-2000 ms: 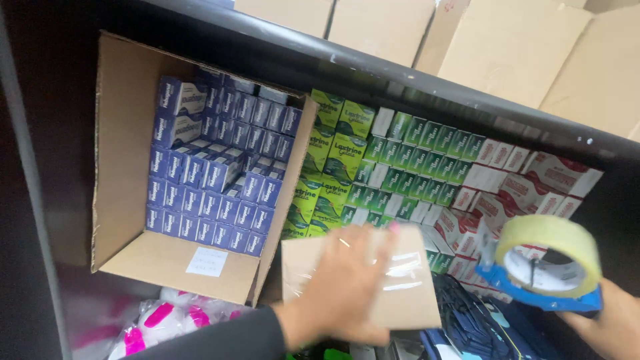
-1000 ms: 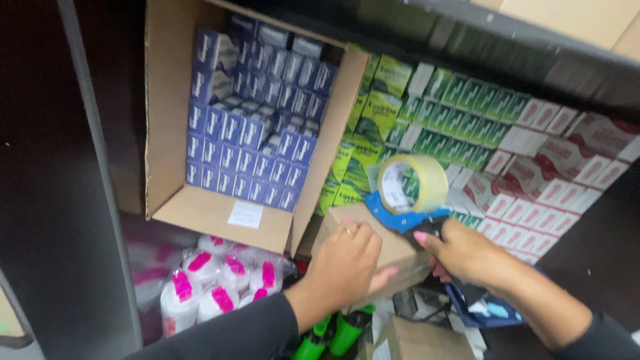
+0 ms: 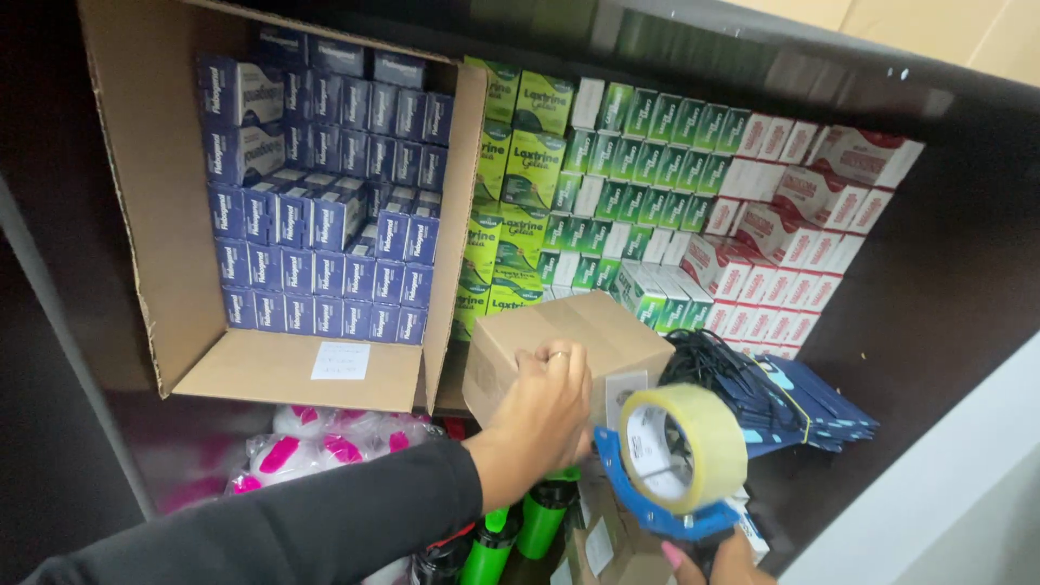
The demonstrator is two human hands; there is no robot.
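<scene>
A small brown cardboard box point(image 3: 569, 333) rests at the shelf's front edge, before the stacked medicine boxes. My left hand point(image 3: 540, 406) lies against its near side, fingers bent; part of the hand hides that side, and whether it grips the box cannot be told. Low on the right, my right hand point(image 3: 715, 561) is closed on the handle of a blue tape dispenser point(image 3: 650, 504). The dispenser carries a wide roll of clear packing tape point(image 3: 699, 447), just right of and nearer than the box.
A large open carton point(image 3: 301, 390) of blue boxes stands left. Green boxes point(image 3: 634, 203) and red-and-white boxes point(image 3: 780, 284) are stacked right of it. Dark blue bags with black cords point(image 3: 788, 406) lie at the right. Below are pink-and-white wrapped items point(image 3: 317, 455) and green-and-black bottles point(image 3: 540, 520).
The right hand with the tape dispenser has moved down from the top of the small box to its lower right. The left hand remains at the box.
</scene>
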